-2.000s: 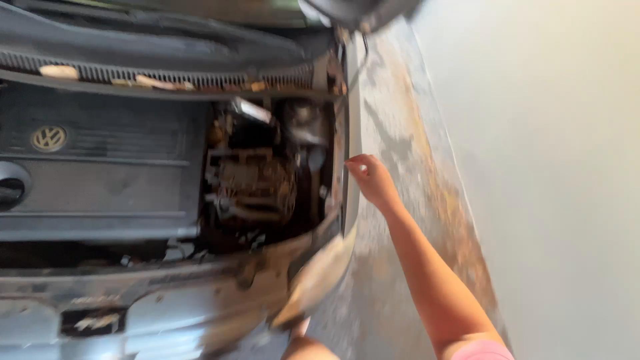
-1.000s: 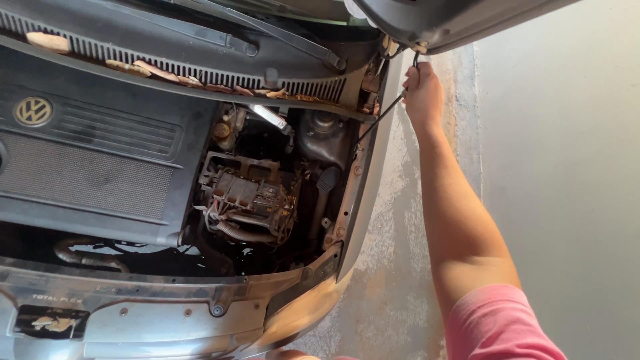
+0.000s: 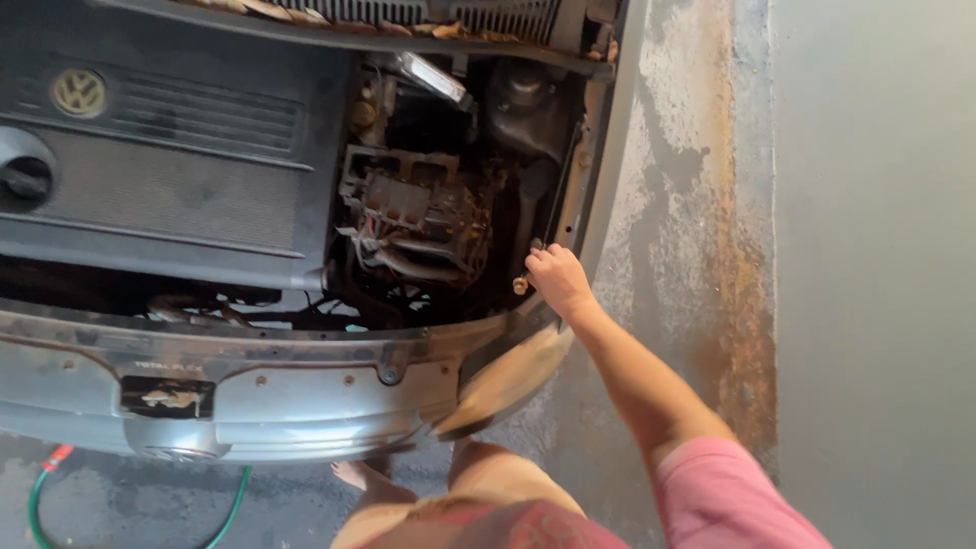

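My right hand is closed on the hood prop rod, a thin dark rod lying along the inner edge of the car's fender. The rod's tip, with a yellowish end piece, sticks out beside my fingers, just behind the headlight. Left of the hand are the fuse and wiring block and the black engine cover with a VW badge. My left hand is not in view.
The front bumper lies between the engine bay and my legs. A green hose with a red fitting is on the floor at lower left. Dry leaves lie along the cowl. A pale wall stands at right.
My right hand has come down from the raised hood's edge to the fender near the headlight, bringing the rod's free end with it. The hood has left the view.
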